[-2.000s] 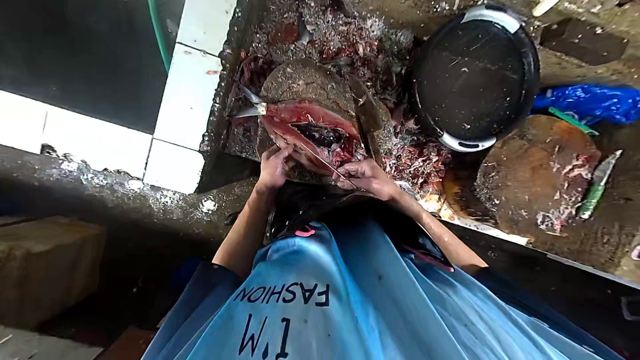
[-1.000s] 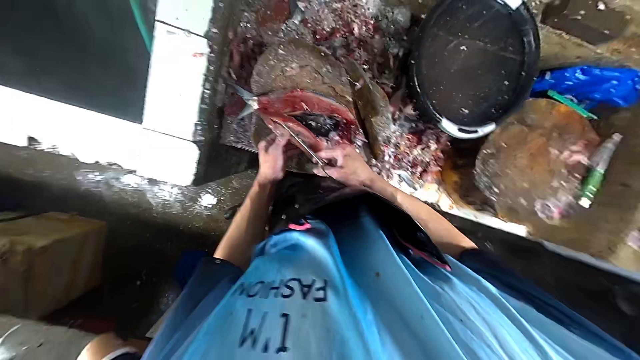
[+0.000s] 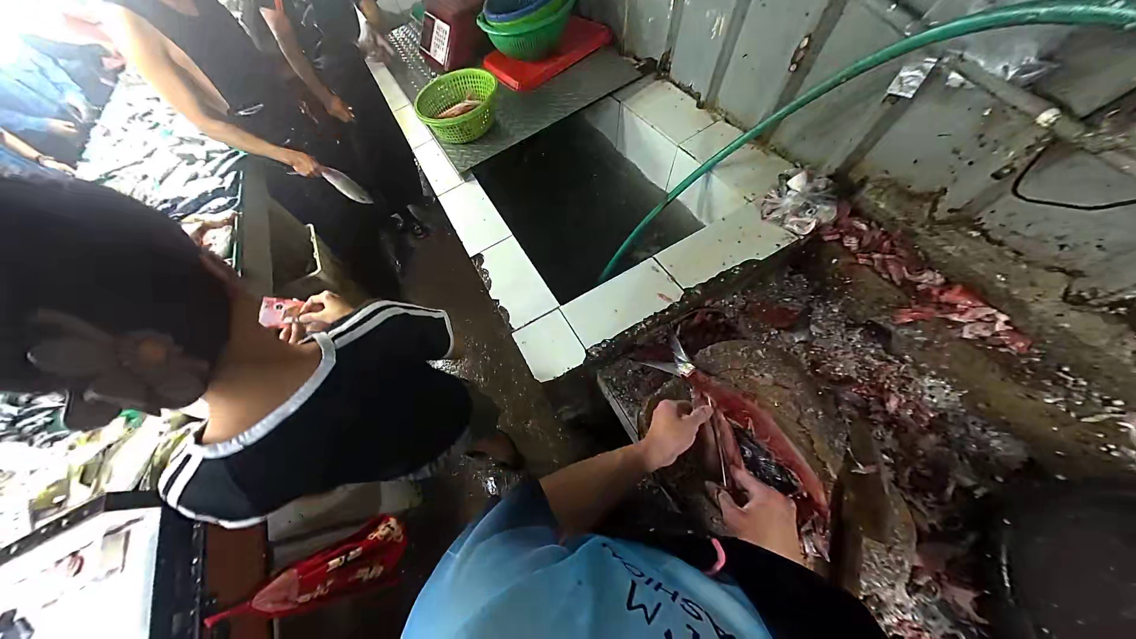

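A fish, cut open along its length with red flesh and a dark cavity showing, lies on a round wooden chopping block. Its forked tail points to the upper left. My left hand pinches the near edge of the flesh just below the tail. Farther down the same edge, my right hand has its fingers bent around the lower end of what looks like a thin knife blade, seen nearly edge-on. The handle is hidden, and the fingers partly cover the flesh.
Scraps surround the block. A green hose dips into a tiled basin of dark water. At the left, a person in a black top stands close; another holds a fish. A dark round pan sits lower right.
The view has swung far to the left, bringing the basin and other people into sight. Both hands stay at the opened fish, which still lies on the block.
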